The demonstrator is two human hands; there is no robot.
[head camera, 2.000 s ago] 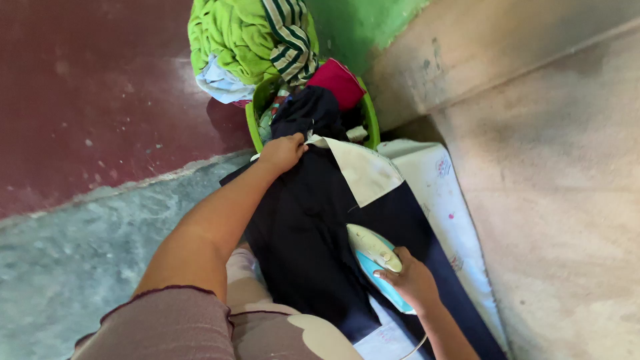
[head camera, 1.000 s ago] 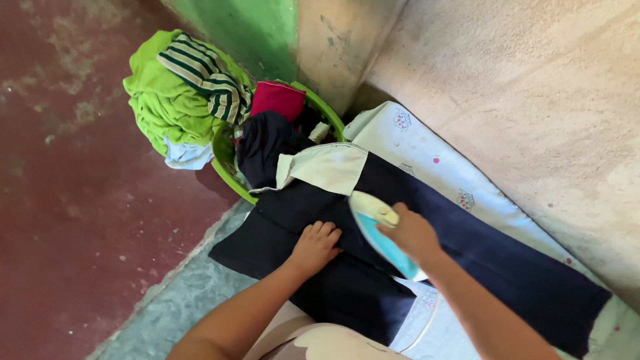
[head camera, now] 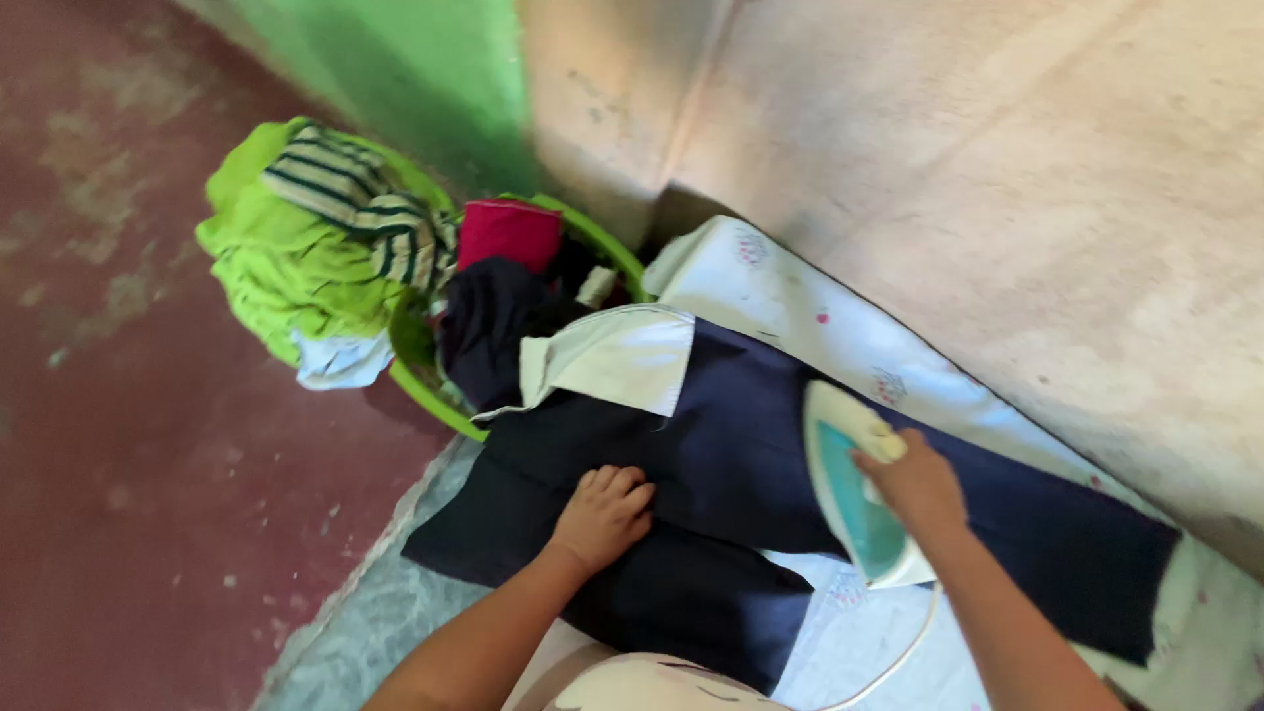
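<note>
Dark navy trousers (head camera: 741,425) lie spread on a white printed cloth (head camera: 849,326), with their pale pocket lining (head camera: 632,355) showing near the basket. My left hand (head camera: 604,513) rests on the dark fabric, fingers slightly curled, holding no tool. On the right, my right hand (head camera: 913,484) grips the handle of a white and turquoise clothes iron (head camera: 854,484). The iron is on the trouser leg, its rear end near the fabric's lower edge. A pale cord runs from the back of the iron toward my body.
A green basket (head camera: 425,400) of clothes stands beyond the waist end, with a red cloth (head camera: 509,234) and dark clothing inside. Lime-green clothing (head camera: 296,247) and a striped garment (head camera: 326,183) are heaped beside it. A bare wall (head camera: 1037,197) borders the white cloth on the right.
My left hand has gone from the waist end to the trousers' middle and lies there. The iron, in my right hand, has moved right along the leg, away from the pale lining. The view has shifted.
</note>
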